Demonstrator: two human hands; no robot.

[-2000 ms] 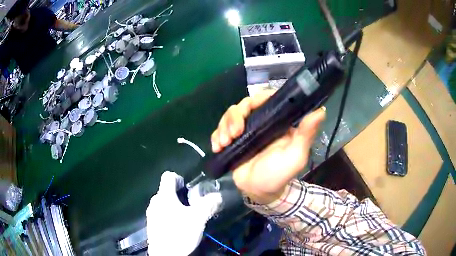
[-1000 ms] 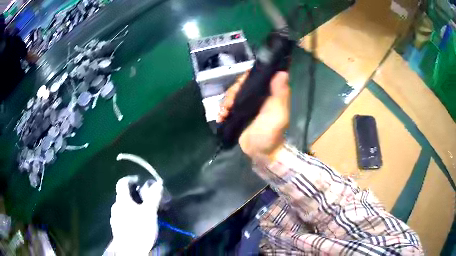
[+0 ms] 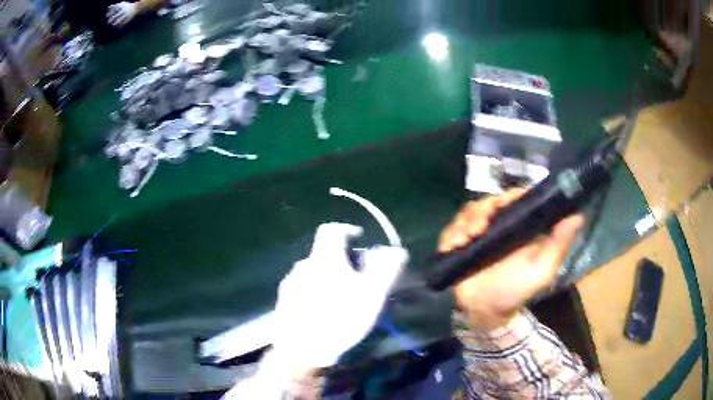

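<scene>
My left hand (image 3: 336, 289), in a white glove, is closed around the end of a tubular unit (image 3: 238, 337). A white lead (image 3: 367, 207) curves up from the held end, and a blue wire (image 3: 404, 337) comes out below it. The disc and black end fitting are mostly hidden by the glove. My bare right hand (image 3: 508, 266) grips a black electric screwdriver (image 3: 524, 223), tilted with its tip end down and left, close to the glove. The thin bit is too blurred to tell whether it touches anything.
Grey discs with white leads (image 3: 188, 101) lie heaped at upper left. A screw feeder (image 3: 512, 117) stands behind my right hand. A phone (image 3: 645, 301) lies on cardboard (image 3: 602, 312) at right. White bars (image 3: 78, 320) stand in a row at lower left. Another person's hand (image 3: 125, 12) shows at top left.
The view has swung left. The screwdriver was raised away from the glove a second ago and is now lower and closer to it. The tubular unit shows again below my left hand.
</scene>
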